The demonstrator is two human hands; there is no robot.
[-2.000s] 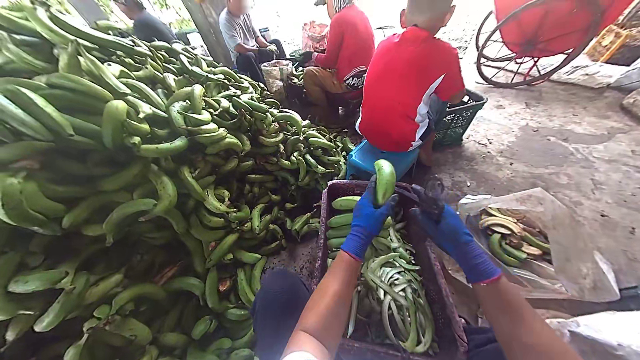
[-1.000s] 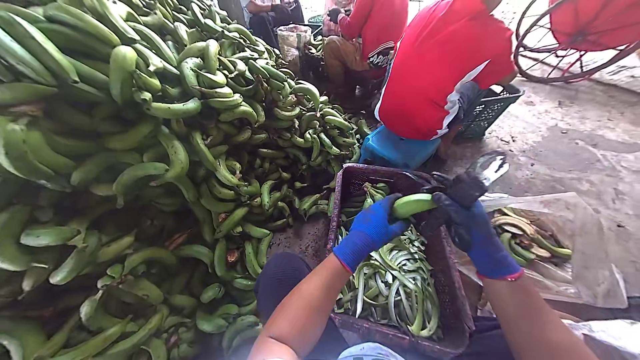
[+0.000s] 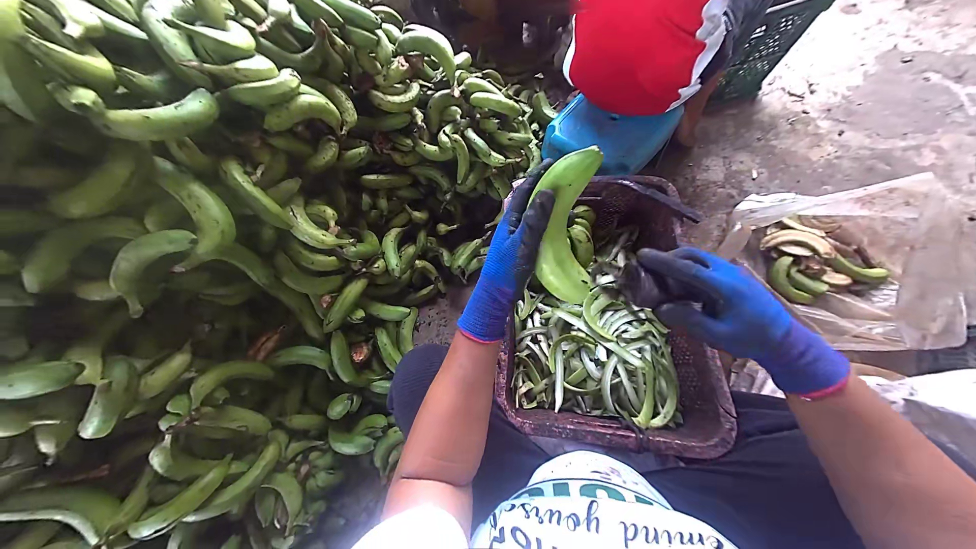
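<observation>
My left hand, in a blue glove with a dark palm, holds a large green banana or plantain upright over a dark red plastic crate. Thin green peel strips fill the near part of the crate, and several green fruits lie at its far end. My right hand, gloved alike, is closed around a dark, blurred tool just right of the fruit, over the crate. The tool's kind cannot be told here.
A big heap of green bananas or plantains covers the left side. Ahead, a person in red sits on a blue plastic stool beside a green crate. At right, a plastic sheet holds peels and fruit pieces.
The fruit in my left hand, earlier lying nearly level, now stands upright. My right hand has moved away from it, and the tool has swung down. The view has tilted downward.
</observation>
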